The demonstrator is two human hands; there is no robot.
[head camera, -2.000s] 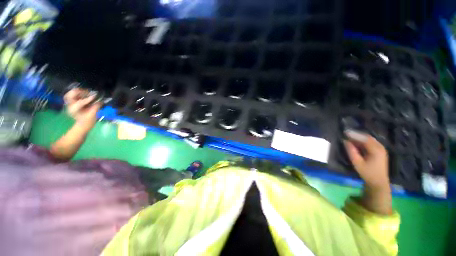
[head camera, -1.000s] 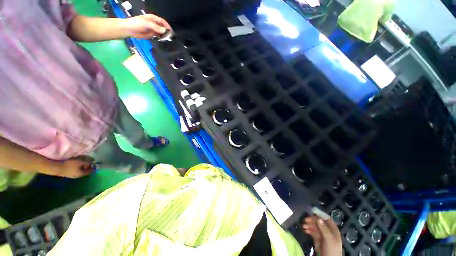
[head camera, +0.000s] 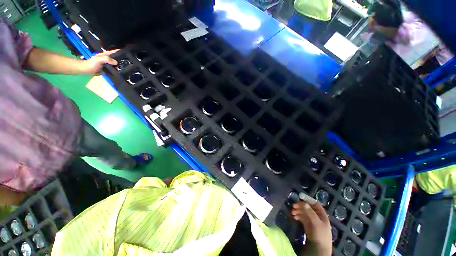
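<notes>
My right hand (head camera: 314,220) is at the lower right, over the near end of a black compartment tray (head camera: 260,207). A whitish cover shows at a fingertip, and a dark round thing (head camera: 293,198) is by the fingers; I cannot tell whether I grip it. My left hand is not in view. Watch heads with shiny rims (head camera: 231,165) sit in the tray's near pockets, while many far pockets look dark and empty. A white paper label (head camera: 251,199) lies on the near edge. A smaller tray (head camera: 367,192) at the right also holds watch heads.
A person in pink (head camera: 40,120) stands at the left, one hand at a further tray with watch heads (head camera: 135,77). Small white pieces (head camera: 157,112) lie between trays. Blue bench edge (head camera: 187,157). Another tray (head camera: 47,205) is lower left; a black tray stack (head camera: 387,110) stands right.
The view has turned, and the trays appear further left and lower. The other person's hand now rests at the further tray's pockets. My right hand stays near the same tray end.
</notes>
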